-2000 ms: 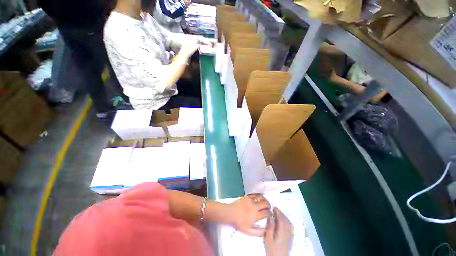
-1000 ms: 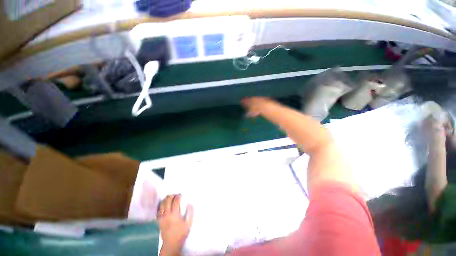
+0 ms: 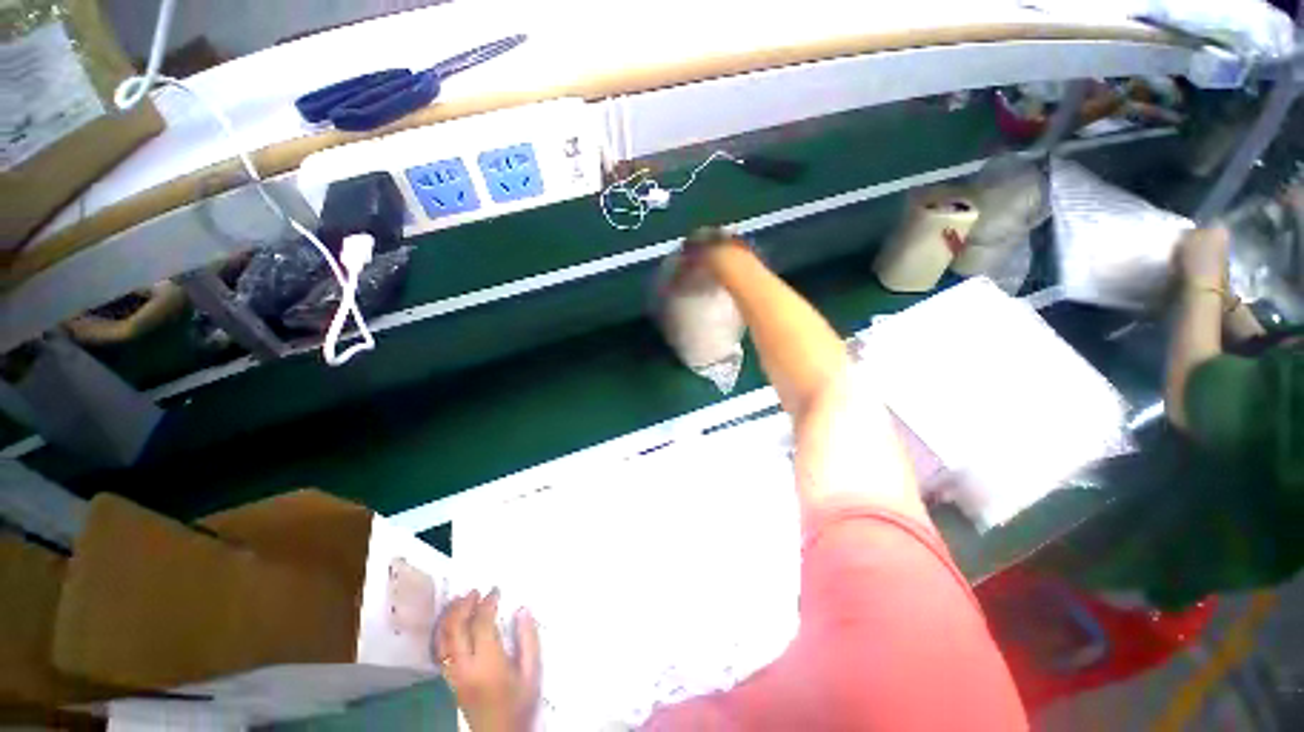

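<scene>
My right hand (image 3: pixel 711 260) reaches across to the green belt and grips the far end of a bagged product unit (image 3: pixel 704 326), whose loose bag end points toward me. My left hand (image 3: pixel 483 655) lies at the left edge of the white instruction sheets (image 3: pixel 644 572), fingers apart, beside an open retail box (image 3: pixel 405 592). The box has brown flaps raised and a pinkish picture on its white side. More product units (image 3: pixel 924 240) stand on the belt further right.
A white power strip (image 3: pixel 551 160) with a plug and white cord hangs on the shelf edge. Scissors (image 3: pixel 375 97) lie on the shelf. A co-worker in dark green (image 3: pixel 1247 429) handles clear bags at the right, beside a white stack (image 3: pixel 1001 393).
My right hand, empty over the belt a second ago, now has hold of a bagged unit. My left hand stays by the sheets. Earlier both hands were together over the sheets.
</scene>
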